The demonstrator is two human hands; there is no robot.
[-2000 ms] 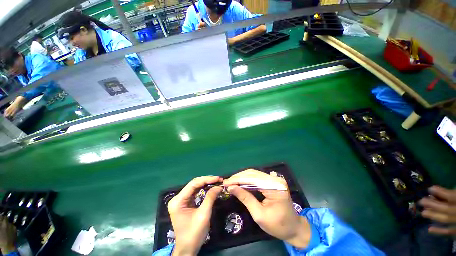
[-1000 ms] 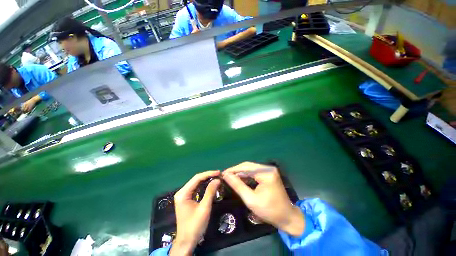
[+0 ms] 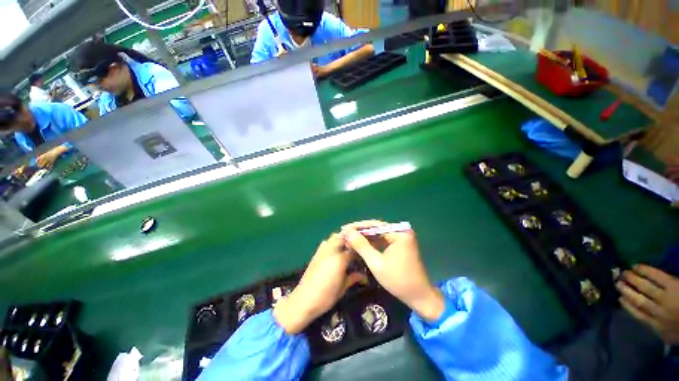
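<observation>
My left hand [image 3: 322, 284] and my right hand [image 3: 391, 262] meet at the fingertips above a black compartment tray [image 3: 195, 344]. My right hand holds a thin pale rod, perhaps tweezers or a screwdriver [image 3: 391, 228], pointing right. My left fingers are curled and pinched at its left end; whatever lies between them is hidden. Round silver metal pieces [image 3: 374, 318] sit in the tray's pockets, and another round piece [image 3: 333, 327] lies beside it. My left hand and sleeve cover part of the tray.
A tray of round pieces [image 3: 563, 257] stands at right, near a neighbour's hand [image 3: 649, 296]. A loose disc [image 3: 148, 224] lies on the green surface. At left are another tray [image 3: 33, 320] and white tissue [image 3: 125, 365]. A divider with sheets [image 3: 257, 108] and a shelf with a red bin [image 3: 569, 74] stand beyond.
My hands have risen off the tray and my left hand has turned over more to the right. The pale rod shows clearly again. The tray appears further left, with the view shifted.
</observation>
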